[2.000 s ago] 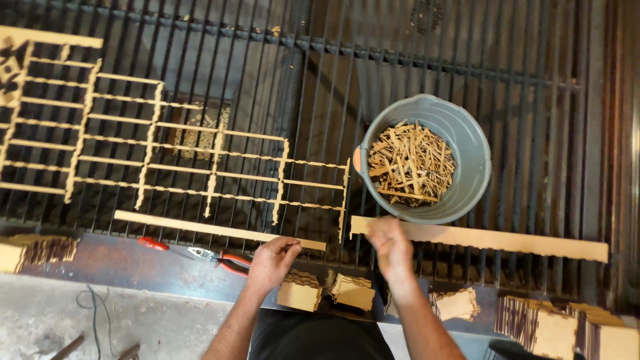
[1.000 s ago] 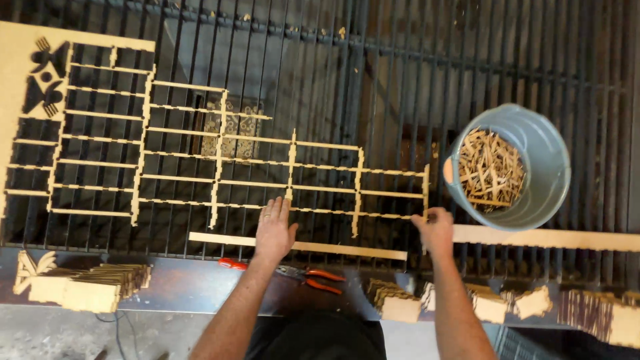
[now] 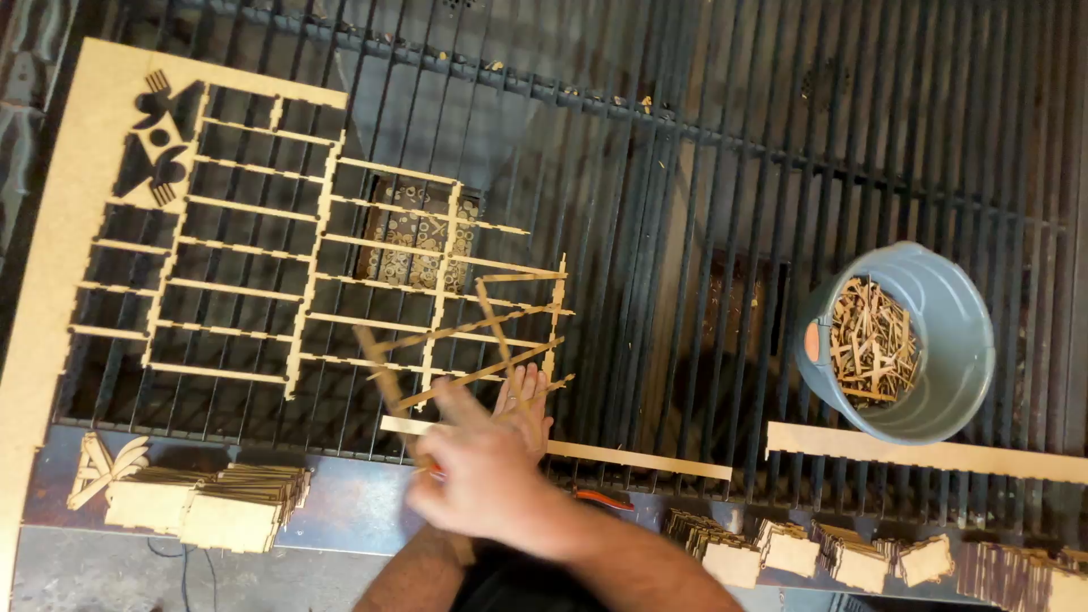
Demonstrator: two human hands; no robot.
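A thin wooden lattice (image 3: 319, 225), cut from sheet board, lies on the slatted metal bed. My right hand (image 3: 476, 467), blurred, crosses over my left wrist and grips a loose, tilted section of lattice strips (image 3: 387, 374). Beneath and just beyond it, my left hand (image 3: 525, 408) rests with fingers extended at the lattice's lower right, beside a short upright strip (image 3: 558, 297). Whether it presses on a strip is partly hidden. A long wooden strip (image 3: 642, 459) passes below the hands. Red-handled pliers (image 3: 605, 500) are mostly covered by my right arm.
At right, a grey bucket (image 3: 977, 340) holds wooden scraps (image 3: 871, 340); another long strip (image 3: 935, 457) lies against its base. Stacks of cut wooden pieces (image 3: 229, 510) line the front metal ledge (image 3: 348, 501), with more stacks (image 3: 790, 548) at right. A sheet border (image 3: 51, 221) spans the left side.
My right hand has moved left from the lattice's right end, across my left arm, and now holds a detached section. Lattice strips at the right end have come out of place. The view has shifted left.
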